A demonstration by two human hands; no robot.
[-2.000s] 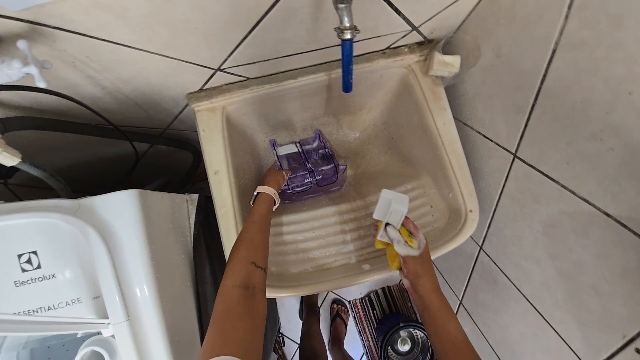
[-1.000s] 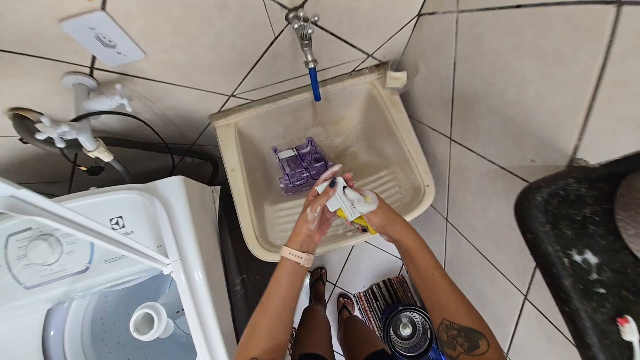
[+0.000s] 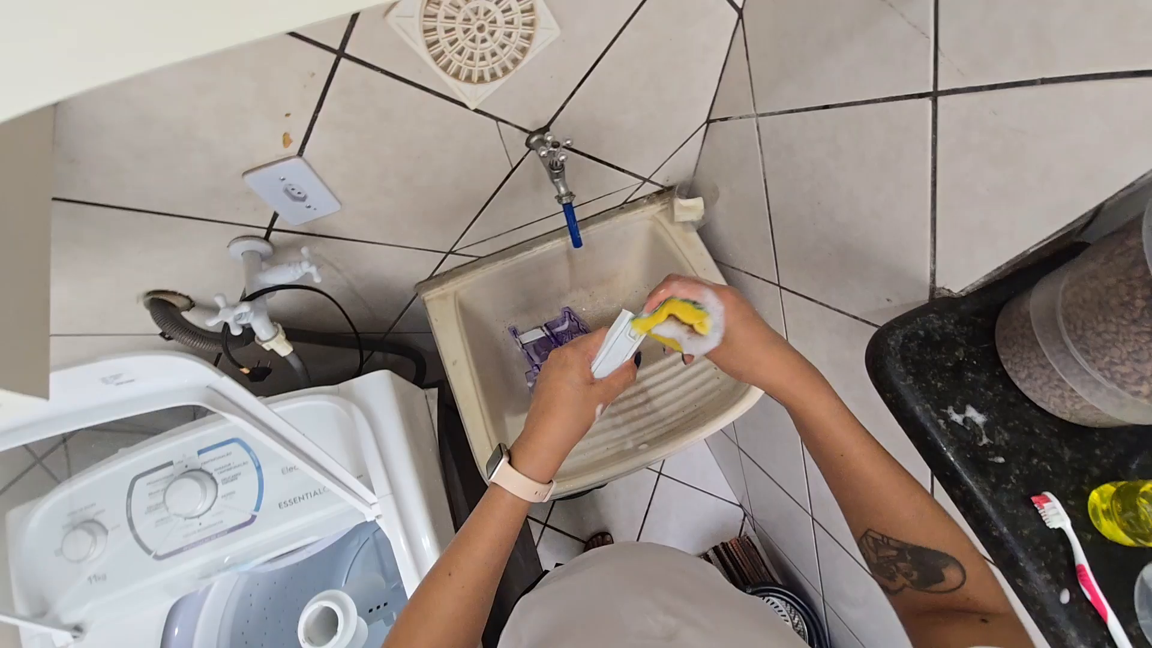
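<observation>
Above the ribbed part of a cream laundry sink (image 3: pixel 724 387), my left hand (image 3: pixel 567 382) grips a small white plastic piece (image 3: pixel 617 345). My right hand (image 3: pixel 733 328), covered in suds, holds a soapy yellow sponge (image 3: pixel 673 322) against the upper end of that piece. A clear purple plastic part (image 3: pixel 547 340) lies in the sink's basin, partly hidden by my left hand. Over the basin's back edge hangs a metal tap (image 3: pixel 556 166) with a blue nozzle; no running water shows.
An open top-loading washing machine (image 3: pixel 396 432) stands left of the sink. At right, a dark stone counter (image 3: pixel 954 396) holds a toothbrush (image 3: pixel 1080 558), a yellow liquid container (image 3: pixel 1125 511) and a large clear container of brown pellets (image 3: pixel 1080 333). Valves and a hose (image 3: pixel 184 326) are on the wall.
My left hand has left the purple part, which it touched two seconds ago, and now holds the white piece. That piece was at my right hand then. The view has shifted.
</observation>
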